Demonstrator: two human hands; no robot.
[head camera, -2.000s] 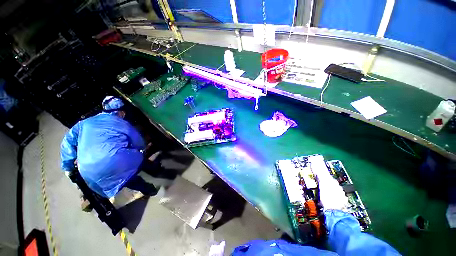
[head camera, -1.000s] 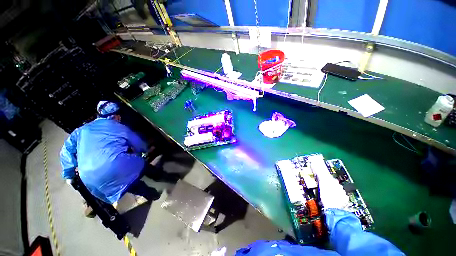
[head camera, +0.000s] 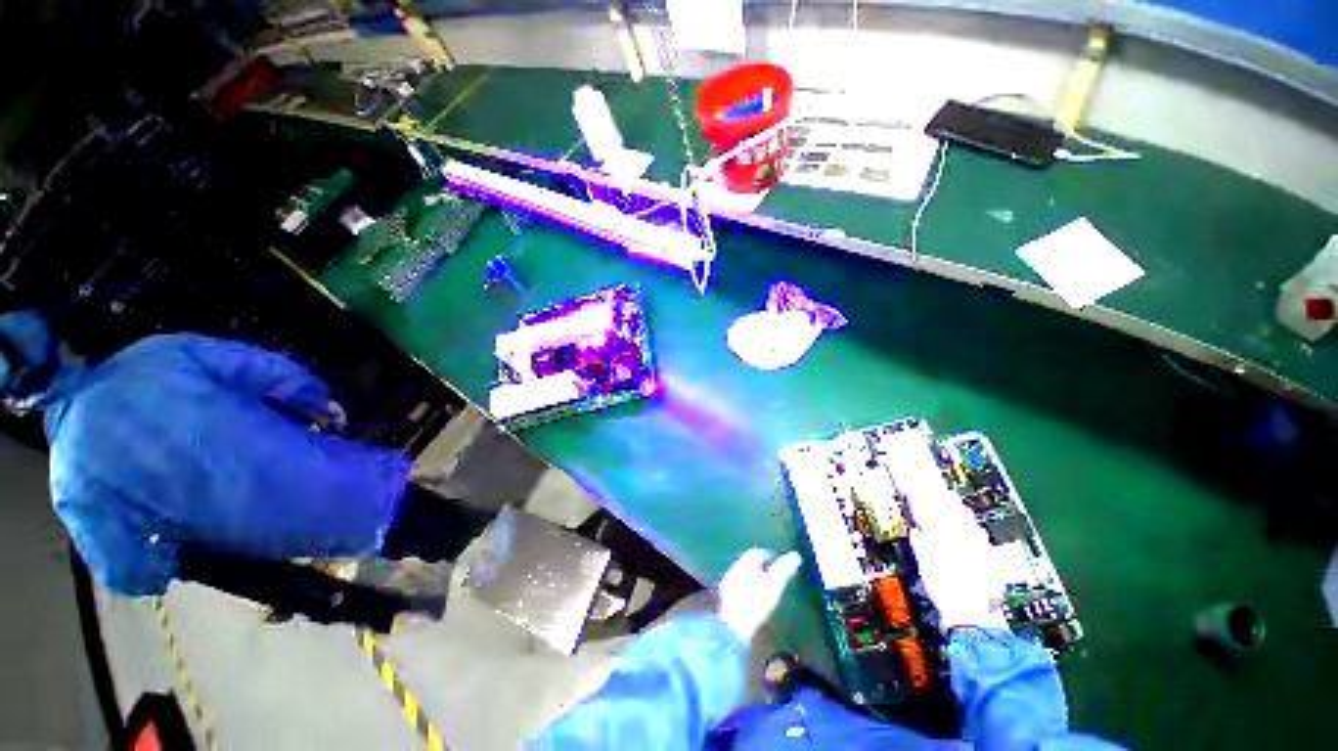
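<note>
The power board (head camera: 885, 506) lies on the green bench in front of me, with silver-white heatsinks and orange wound chokes (head camera: 892, 602) at its near end. My right hand (head camera: 954, 565), in a white glove, lies over the right half of the board; glare merges it with the pale heatsink, so its fingers and anything in them cannot be made out. My left hand (head camera: 756, 590), white-gloved and empty, is just left of the board's edge with its fingers apart. A small dark-mouthed cup (head camera: 1230, 628) stands right of the board.
A second board (head camera: 575, 357) lies in violet light near the UV lamp (head camera: 572, 210). A crumpled cloth (head camera: 778, 330) lies between the boards. The raised shelf (head camera: 1174, 213) holds a red bucket (head camera: 746, 129) and papers. A person in blue (head camera: 220, 455) bends at left beside a stool (head camera: 539, 575).
My left hand has come into view beside the board's left edge. My right hand remains over the board. The view has shifted, and the person at left appears nearer and lower left.
</note>
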